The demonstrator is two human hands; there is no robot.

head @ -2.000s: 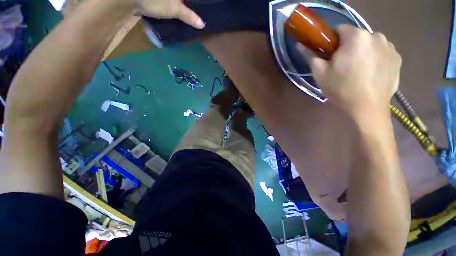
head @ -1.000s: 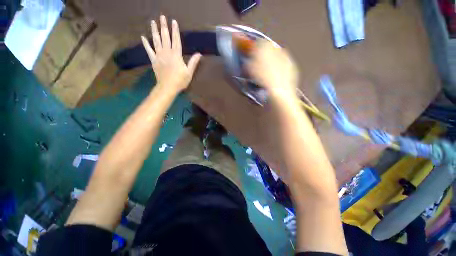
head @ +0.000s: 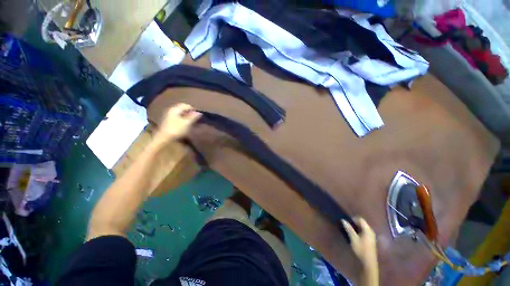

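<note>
A long curved black strip [head: 268, 159] spans between my two hands over the brown table. My left hand [head: 178, 124] grips it near its left end; a short dark end hangs below at the table's front edge. My right hand [head: 362, 239] pinches its right end at the table's near side. The steam iron [head: 407, 205] rests on the table right of my right hand, its orange-brown handle free. A flat curved stack of dark pressed pieces [head: 209, 81] lies beyond the strip at the left.
A loose heap of black and pale blue-grey pieces [head: 313, 61] lies at the table's far side. White sheets [head: 118, 134] and a cardboard box [head: 159, 167] are at the left. Another iron [head: 71, 25] is at the far left. A cloth-tied hose [head: 464, 267] runs from my iron.
My right hand has let go of the iron, which now stands at the right. Both hands now hold the strip by its ends. The view has shifted, showing the stack and heap.
</note>
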